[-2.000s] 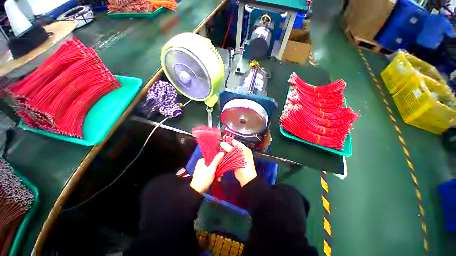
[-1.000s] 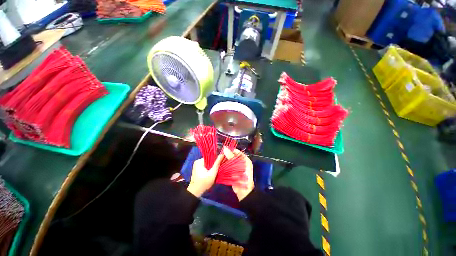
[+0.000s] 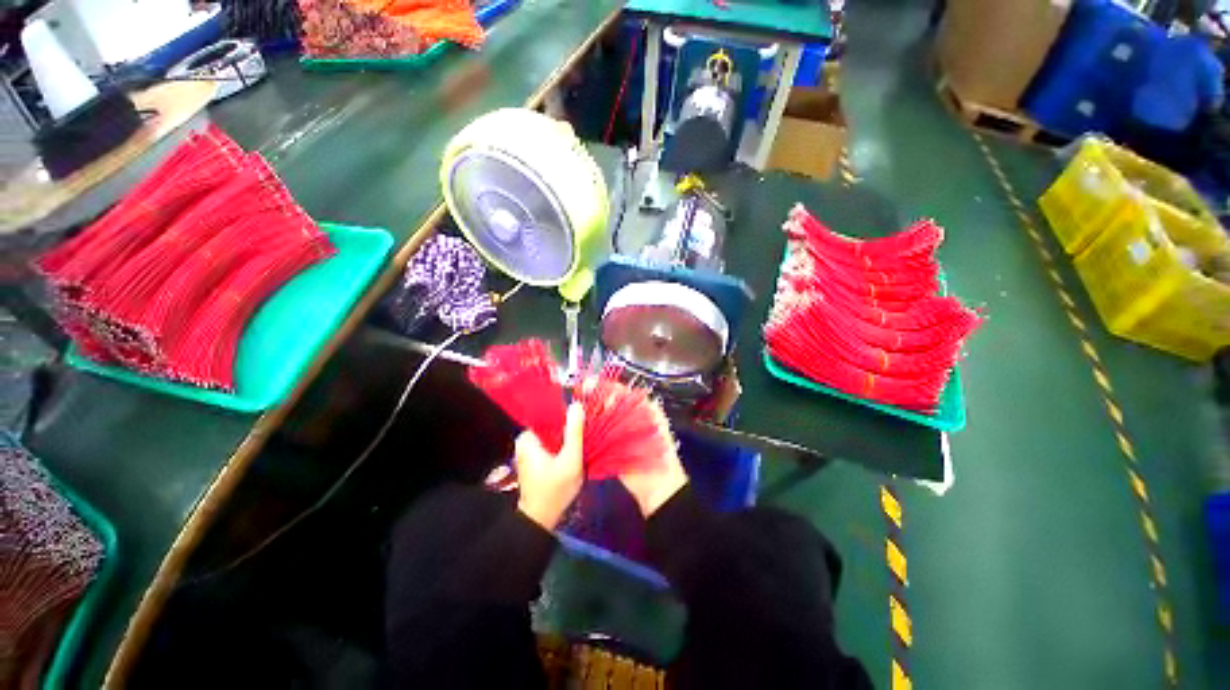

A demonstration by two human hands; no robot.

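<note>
My left hand [image 3: 549,475] and my right hand [image 3: 656,480] hold a bundle of red lead wires [image 3: 614,429] in front of the machine. The wires spread as a wide fan at the right and a tighter sheaf at the upper left. My left thumb lies upright on them; the fan partly covers my right fingers. The silvery disc [image 3: 661,332] of the machine is just beyond the wire ends; I cannot tell whether they touch. A blue bin [image 3: 724,472] is below my hands. Red wire bundles [image 3: 874,313] fill the right-hand green tray [image 3: 952,404].
Left of the disc stand a lime-rimmed fan [image 3: 518,202] and a purple-and-white clump [image 3: 447,282]. A green tray [image 3: 304,317] with stacked red wires lies on the left bench, brown wires [image 3: 47,559] at lower left. A pale cable [image 3: 354,461] trails over the bench edge. Yellow crates [image 3: 1141,256] stand right.
The wires in my hands have opened into a wider fan, and the left sheaf leans further left. My right hand is now more behind the wires. The view has shifted slightly.
</note>
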